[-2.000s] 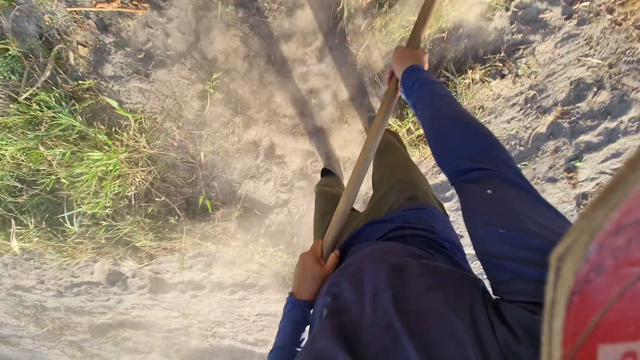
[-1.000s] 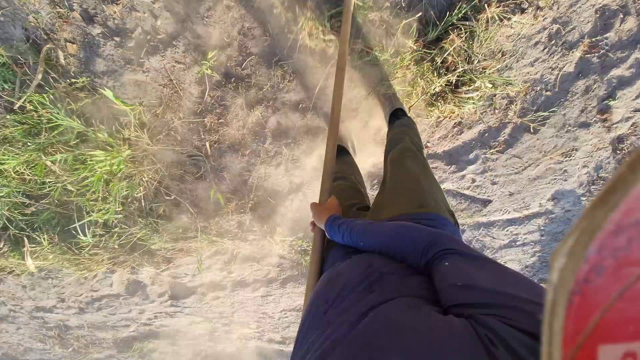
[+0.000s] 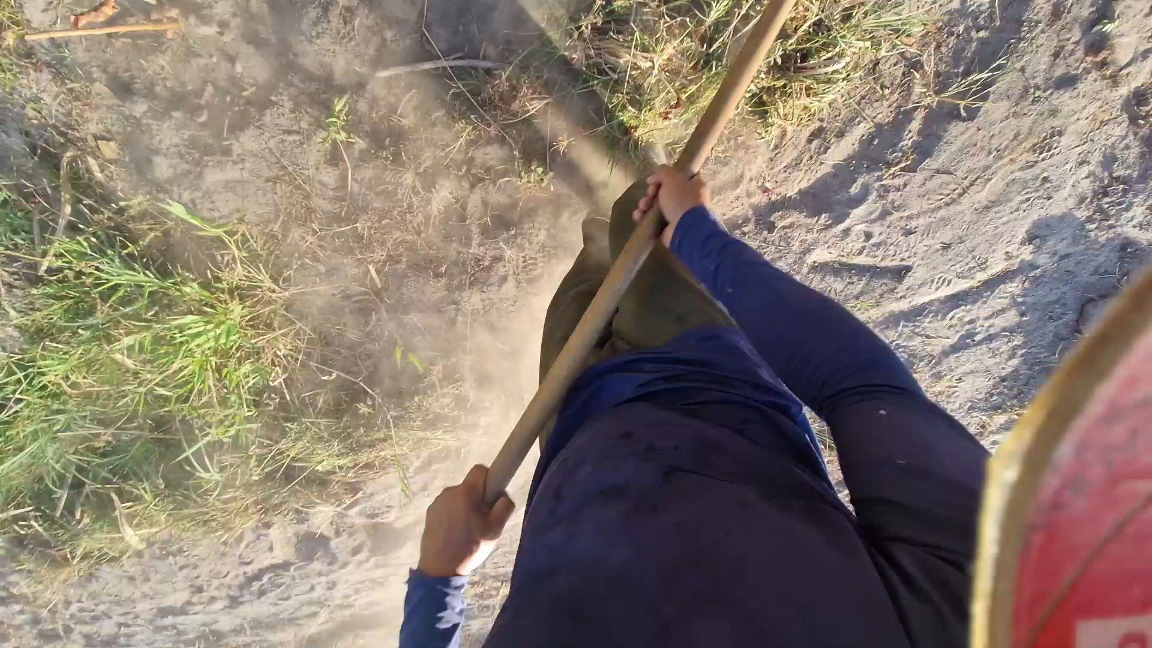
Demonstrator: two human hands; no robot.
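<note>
A long wooden tool handle (image 3: 585,333) runs diagonally across the front of my body, from low at the centre up to the top edge on the right. My left hand (image 3: 461,524) is closed around its lower end. Higher up, in front of my thighs, my right hand (image 3: 673,200) grips the shaft with the fingers wrapped round it. The tool's far end lies outside the view, so its head is hidden. Dark trousers (image 3: 666,301) and long blue sleeves show behind and beside the shaft.
Green grass (image 3: 153,360) grows on the left, and a cut-looking grass clump (image 3: 810,63) lies at the top right. Dust hangs over sandy soil (image 3: 1035,180). A thin stick (image 3: 441,66) lies near the top. A red, tan-edged object (image 3: 1089,504) blocks the lower right corner.
One second ago the handle stood nearly upright with one hand plainly visible on it. Now it slants, and the hands are wide apart on it.
</note>
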